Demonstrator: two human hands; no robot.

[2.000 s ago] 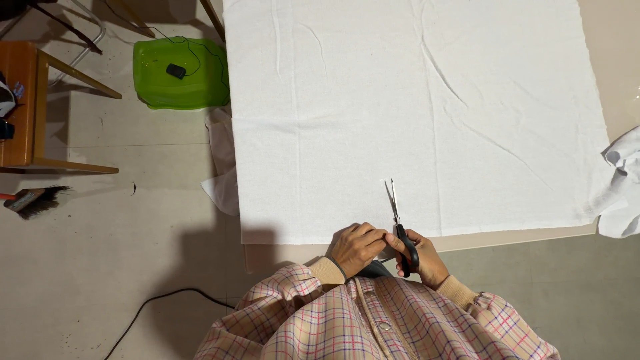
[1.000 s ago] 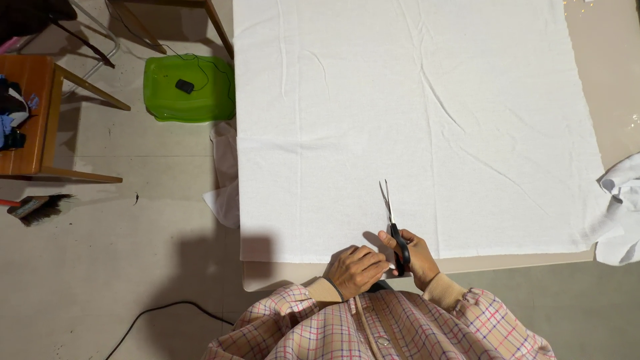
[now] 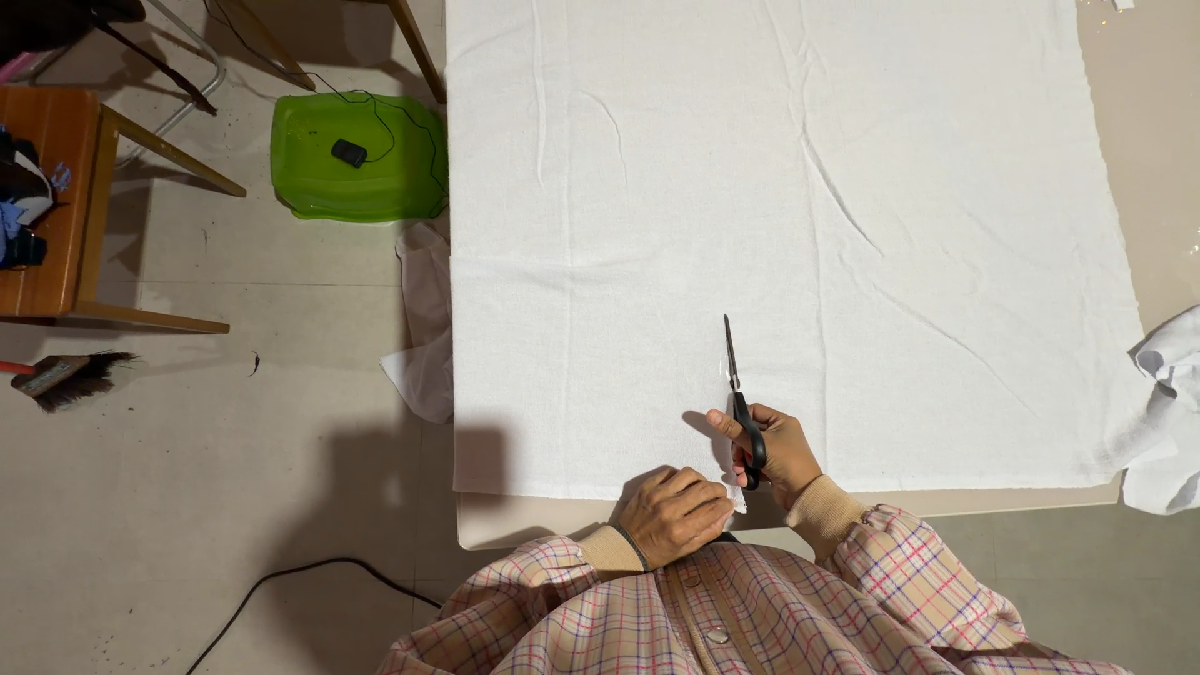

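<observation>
A large white cloth (image 3: 656, 281) with creases lies spread over a table. My right hand (image 3: 783, 450) holds black-handled scissors (image 3: 753, 441) near the cloth's front edge, fingers in the handle loops and thumb extended to the left. The metal blades point away from me over the cloth and look nearly closed together. Just left of it, my left hand (image 3: 677, 516) pinches a small bit of the cloth's front edge between thumb and fingers. The fingertips of the left hand are partly hidden.
Crumpled white fabric (image 3: 1167, 412) lies at the table's right edge (image 3: 1139, 141). On the floor at left are a green plastic tub (image 3: 309, 178) with a black corded device (image 3: 350, 153), a brush (image 3: 66, 377) and a black cable (image 3: 323, 562). A wooden stool (image 3: 80, 206) bears dark items.
My right thumb, near the left hand two seconds ago, now stands away from it, over the cloth. Both hands stay at the front edge, the scissors still in the right. The view has shifted slightly.
</observation>
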